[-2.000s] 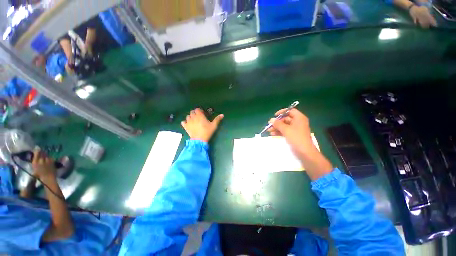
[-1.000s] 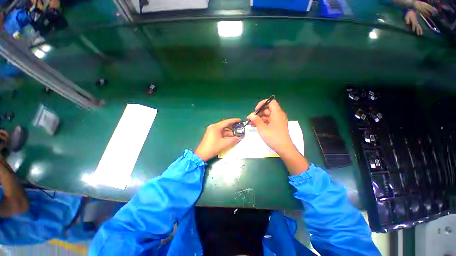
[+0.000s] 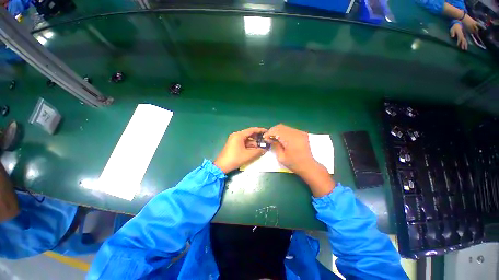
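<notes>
My left hand (image 3: 239, 149) holds a small black module (image 3: 262, 143) with a pale detail between its fingertips, above the left end of the white label sheet. My right hand (image 3: 290, 146) is bent over the module, its fingertips touching or very near it. The slim tool is not visible now; whether the right hand still holds it is hidden. The white label sheet (image 3: 321, 152), with a yellowish edge, lies on the green bench under my hands.
A second white sheet (image 3: 137, 150) lies left. A dark flat rectangle (image 3: 361, 158) and black blister tray (image 3: 432, 191) with modules are right. Loose modules (image 3: 175, 88) stand beyond. A metal post (image 3: 60, 65) and a clear packet (image 3: 45, 116) are left. Another person's hands (image 3: 460, 27) show top right.
My left hand moved from the bare bench to the sheet and took hold of a module. My right hand moved to the module and turned over it; the tool went out of sight. The view shifted.
</notes>
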